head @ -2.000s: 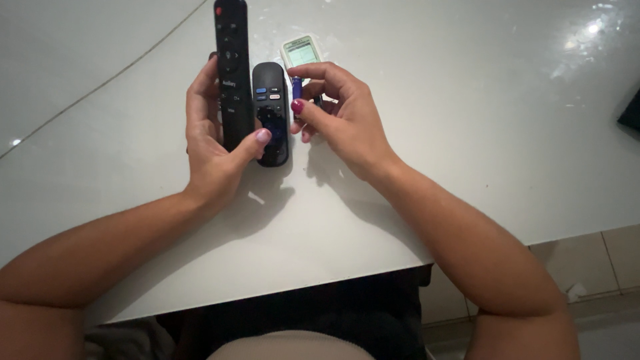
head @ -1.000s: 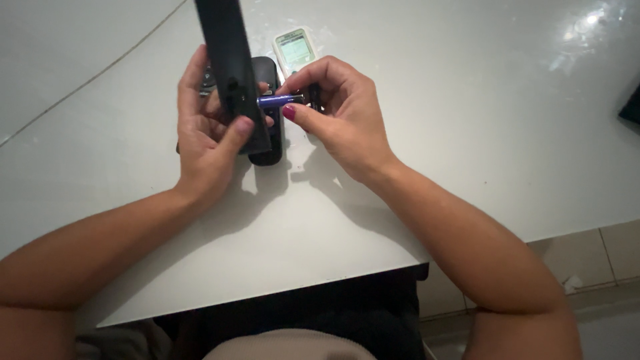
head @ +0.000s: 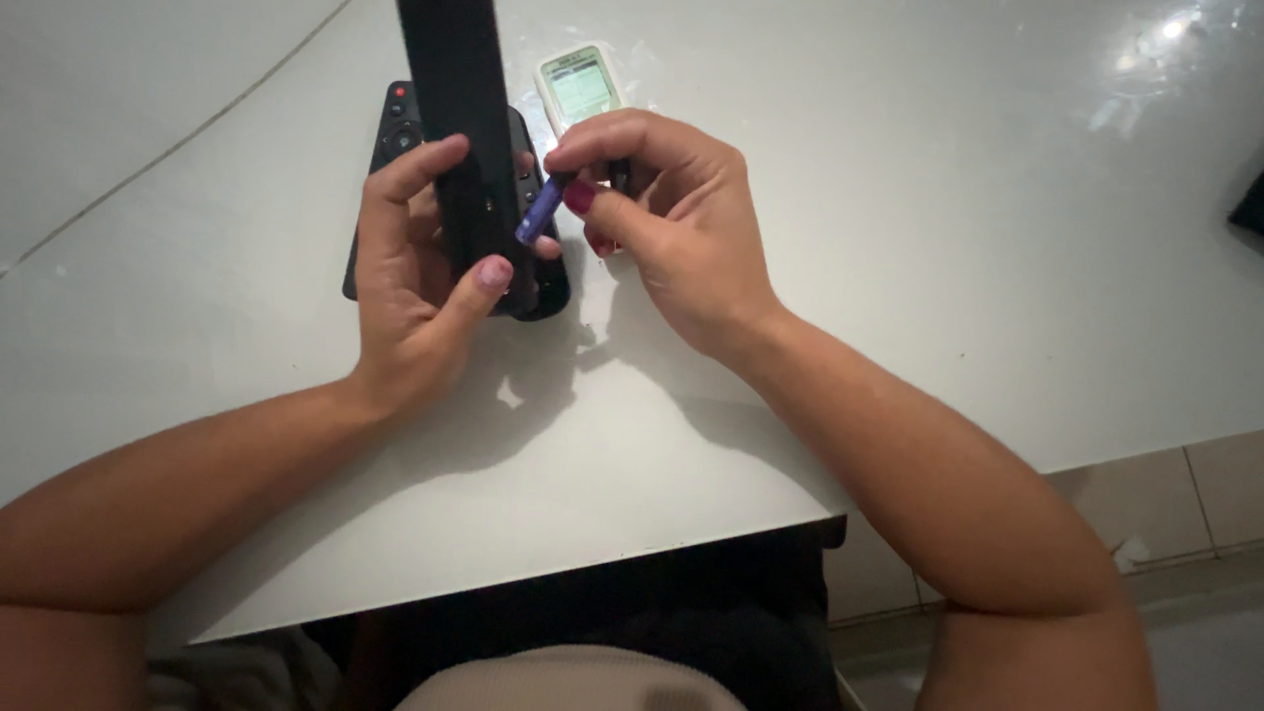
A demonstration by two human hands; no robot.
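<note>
My left hand [head: 410, 286] holds a long black remote control [head: 459, 109] upright, its button side turned out of view. Between the thumb and forefinger of my right hand [head: 681, 207] is a purple battery [head: 540, 212], slanted, with its lower end close to the remote's right side; whether they touch I cannot tell. A small dark object [head: 620, 176], perhaps another battery, shows behind those fingers. Beneath the held remote, a shorter black remote [head: 548, 286] lies on the table, and another black remote with a red button [head: 398, 123] is to its left, both partly covered.
A white remote with a greenish display [head: 581, 87] lies just beyond my right hand on the glossy white table [head: 938, 296]. A thin dark line [head: 178, 143] crosses the surface at upper left. At the far right edge is a dark object [head: 1252, 205].
My left hand has turned the long remote so its buttons no longer show. The purple battery, level against the remote one second ago, now slants down beside it.
</note>
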